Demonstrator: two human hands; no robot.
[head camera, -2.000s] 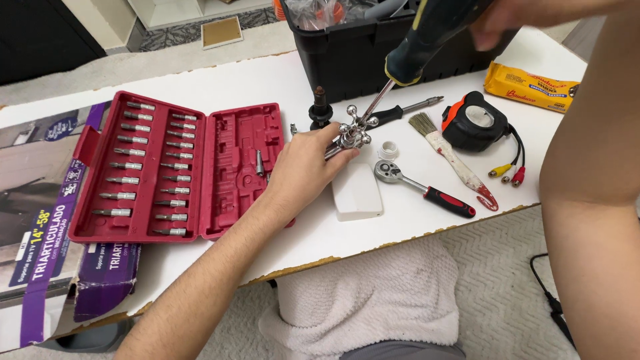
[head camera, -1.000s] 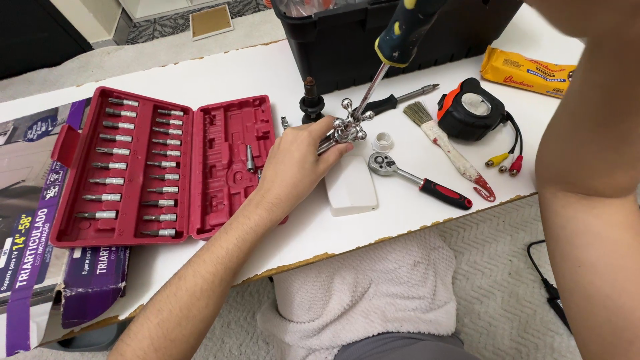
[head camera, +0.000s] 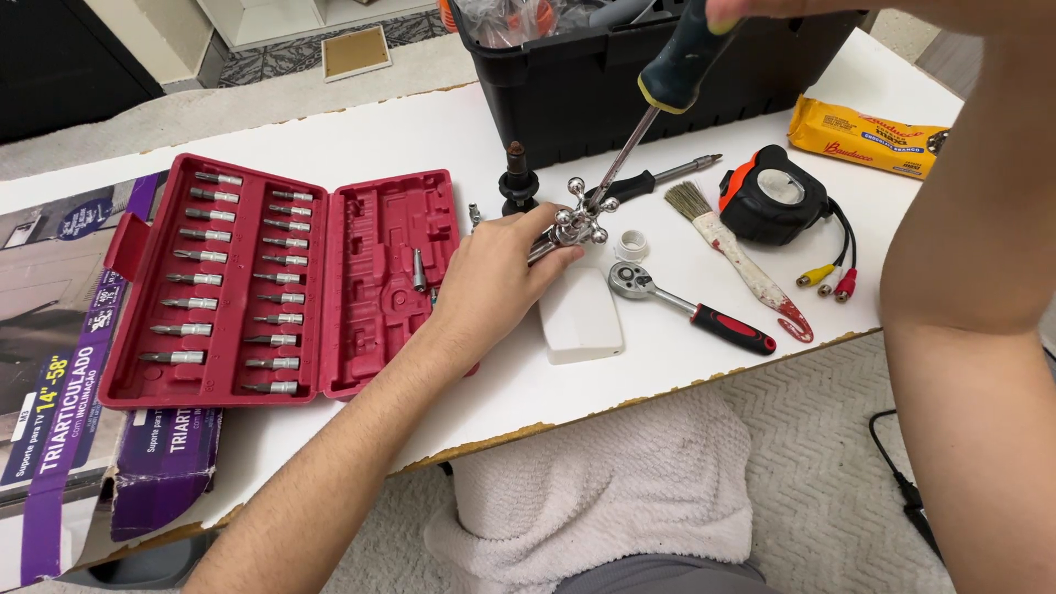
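Note:
My left hand (head camera: 503, 268) grips a chrome part with several ball-tipped arms (head camera: 584, 213) over the white table. Against the part rests the metal shaft of a screwdriver (head camera: 681, 66), whose dark handle with a yellow-green collar rises toward the top edge. My right hand (head camera: 742, 8) is at that handle, mostly cut off by the frame, with its fingertips on the handle. Under and beside my left hand lie a white plastic box (head camera: 582, 318), a white threaded ring (head camera: 632, 245) and a ratchet wrench (head camera: 693, 309). A second screwdriver (head camera: 656, 177) lies behind the chrome part.
A red case of sockets and bits (head camera: 214, 289) stands open at left, partly over a printed cardboard box (head camera: 49, 371). A black toolbox (head camera: 561, 91) is at the back. A paintbrush (head camera: 742, 256), tape measure (head camera: 775, 194), audio-video plugs (head camera: 833, 280) and yellow cookie packet (head camera: 866, 136) lie at right.

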